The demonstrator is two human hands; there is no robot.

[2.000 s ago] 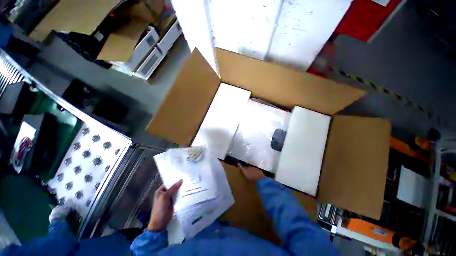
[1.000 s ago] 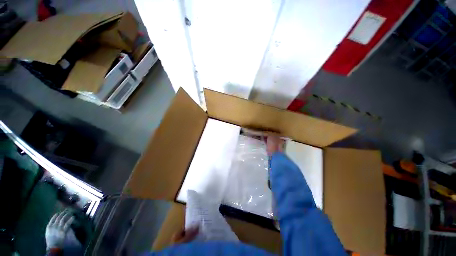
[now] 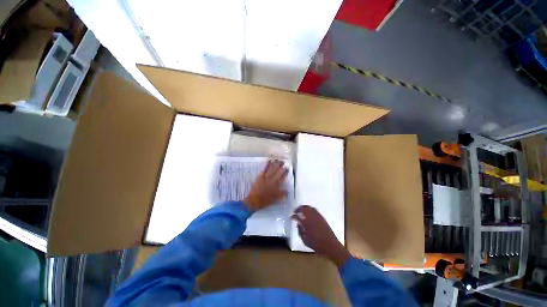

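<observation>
An open brown shipping carton stands in front of me with its flaps spread. Two white foam end caps, one on the left and one on the right, flank a packed unit in a clear plastic bag. Printed instruction sheets lie on the unit. My left hand lies flat on the sheets with its fingers apart. My right hand is curled at the inner edge of the right foam cap; whether it grips anything is unclear.
A white pillar stands just behind the carton. The carton sealer with orange side guides is at the right, with a white sheet on its rollers. Other cartons and white boxes are at the upper left. Yellow-black tape crosses the floor.
The sheets have moved from my left hand onto the bagged unit. My right hand has come from the carton's far side to the near right. The other person's gloved hand has left view.
</observation>
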